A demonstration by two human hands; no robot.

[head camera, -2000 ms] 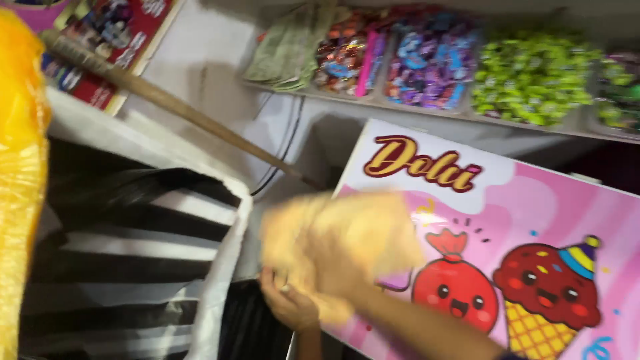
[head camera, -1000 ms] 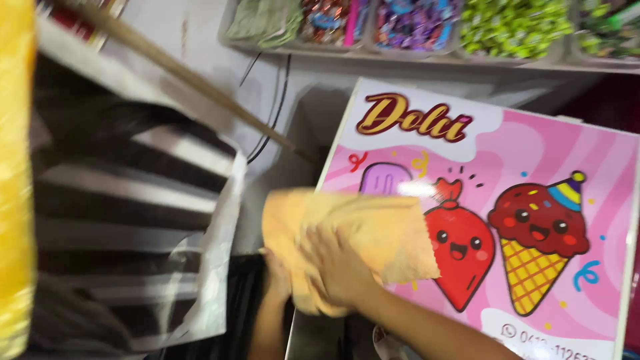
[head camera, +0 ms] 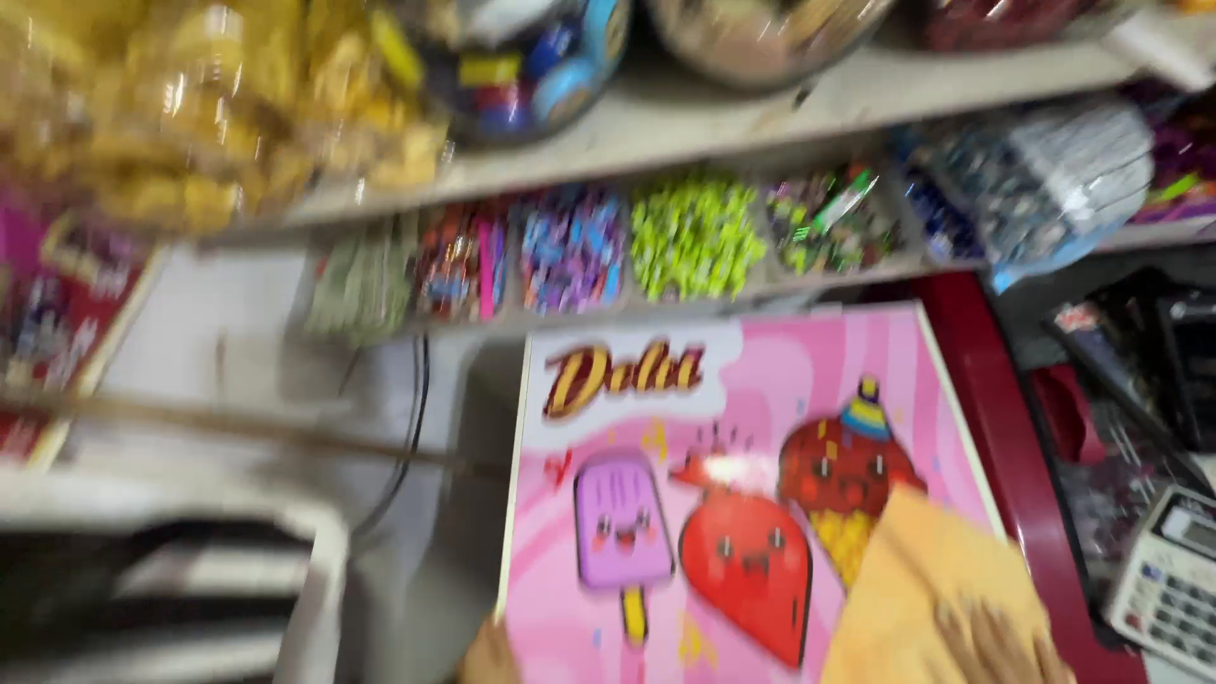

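At the lower right, my right hand (head camera: 993, 646) lies on a yellow-orange paper bag (head camera: 936, 579), fingers spread; whether it grips the paper is unclear. Under the bag is a pink board or lid (head camera: 788, 351) printed with a cartoon popsicle, a red figure and an ice cream cone. My left hand (head camera: 489, 655) is at the board's lower left edge, mostly cut off by the frame, with its grip hidden. Blur softens both hands.
Compartments of wrapped sweets (head camera: 698, 237) line a shelf (head camera: 665, 142) behind the board. Jars stand above. A wooden stick (head camera: 256, 427) crosses the left side over a striped plastic bag (head camera: 313, 589). At right are a calculator (head camera: 1173, 579) and a dark red edge (head camera: 1007, 456).
The paper bag, earlier between both hands at the board's left side, is now at its right under my right hand. My left hand is apart from it. The view has shifted upward and right.
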